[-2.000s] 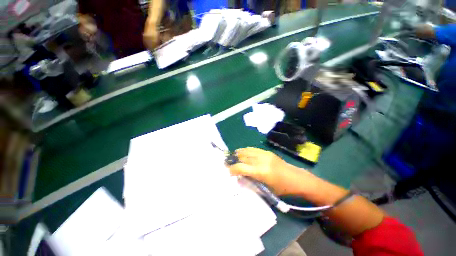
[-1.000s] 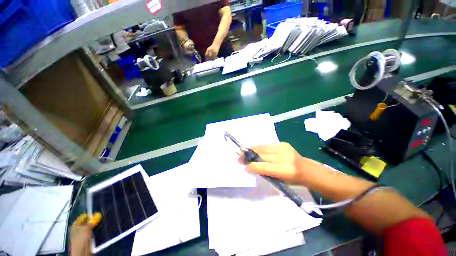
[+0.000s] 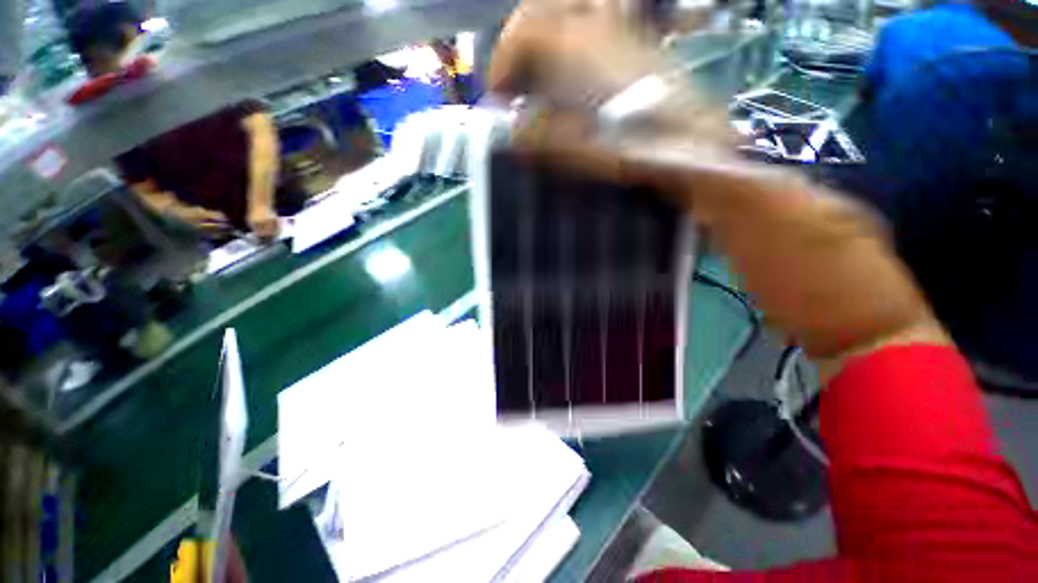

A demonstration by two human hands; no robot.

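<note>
A solar panel (image 3: 586, 308) hangs close in front of me, its dark gridded face with a white border towards me. My right hand (image 3: 592, 85), blurred, is raised at its top edge and grips it there. A blurred whitish piece shows by the hand; I cannot tell if it is the soldering iron. My left hand (image 3: 211, 563) is at the bottom left, mostly cut off, with a yellow finger cot, and holds a second solar panel (image 3: 231, 427) upright, almost edge-on. A stack of white-backed panels (image 3: 421, 456) lies between them on the bench.
A green conveyor belt (image 3: 319, 308) with pale rails runs behind the stack. Across it a person in dark clothes (image 3: 211, 165) works beside a row of white panels (image 3: 438, 142). A person in blue (image 3: 945, 68) is at the right. A black round base (image 3: 757, 450) stands on the floor.
My right hand has risen from the stack and now holds a dark-faced panel. The panel in my left hand has turned from face-on to nearly edge-on. The view has shifted; the black station no longer shows.
</note>
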